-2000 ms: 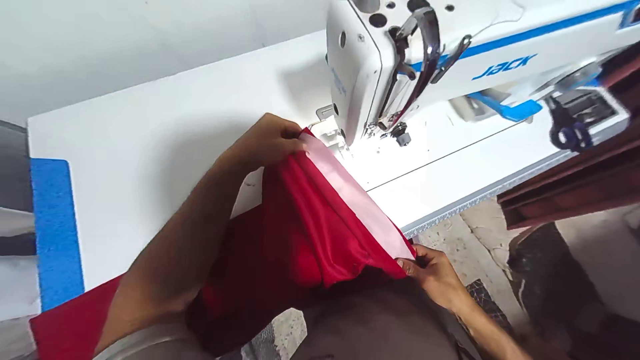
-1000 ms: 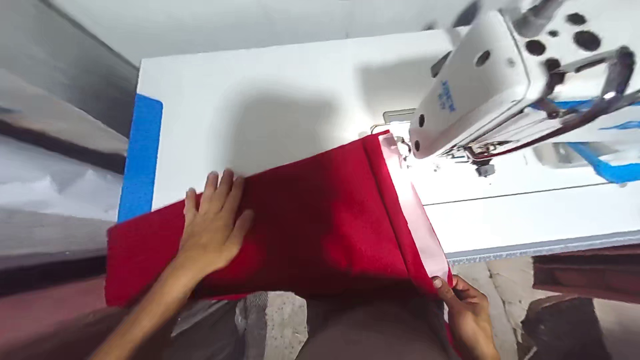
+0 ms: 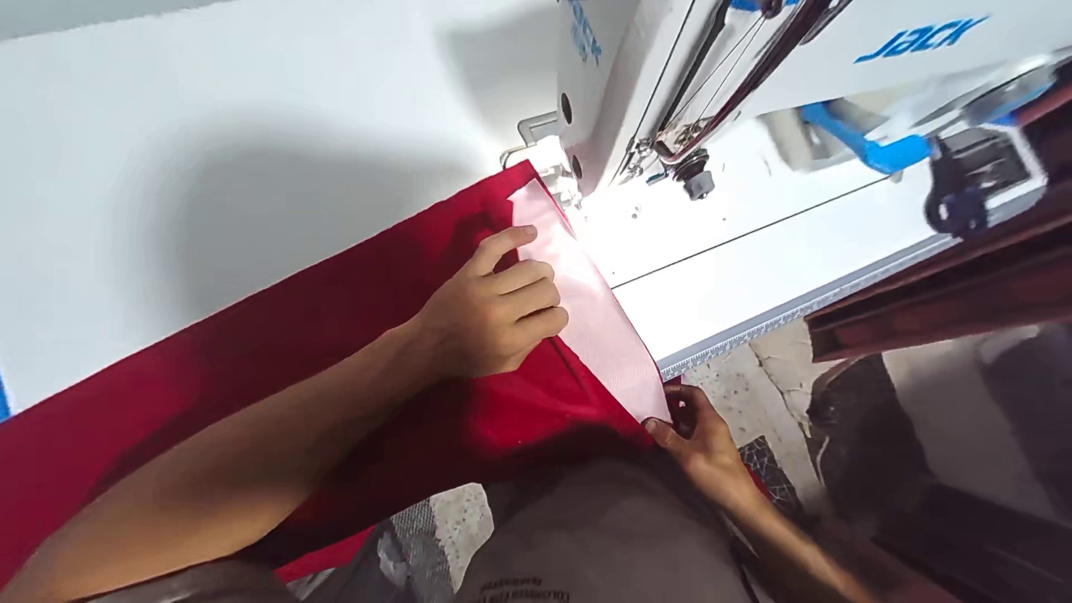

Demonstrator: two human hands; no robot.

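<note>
Red fabric [image 3: 335,335] lies across the white sewing table, its near part hanging over the edge toward my lap. Along its right end runs a pale pink strip [image 3: 586,310], beside the needle area of a white Jack sewing machine [image 3: 620,92]. My left hand [image 3: 507,310] rests on the fabric at the strip's left edge, fingers curled and forefinger stretched onto the strip; whether it pinches any cloth cannot be told. My right hand [image 3: 691,431] pinches the strip's near corner between thumb and fingers, just off the table's front edge.
A measuring tape [image 3: 754,331] runs along the front edge of the table. Under the machine arm are a blue lever [image 3: 879,151] and a dark fitting [image 3: 963,184]. A wire guide [image 3: 532,134] stands behind the fabric's far corner. Dark red material [image 3: 946,301] is at the right.
My left hand has moved right, from flat on the fabric's left part to the pink strip. My right hand still holds the near corner. The view has shifted closer to the machine.
</note>
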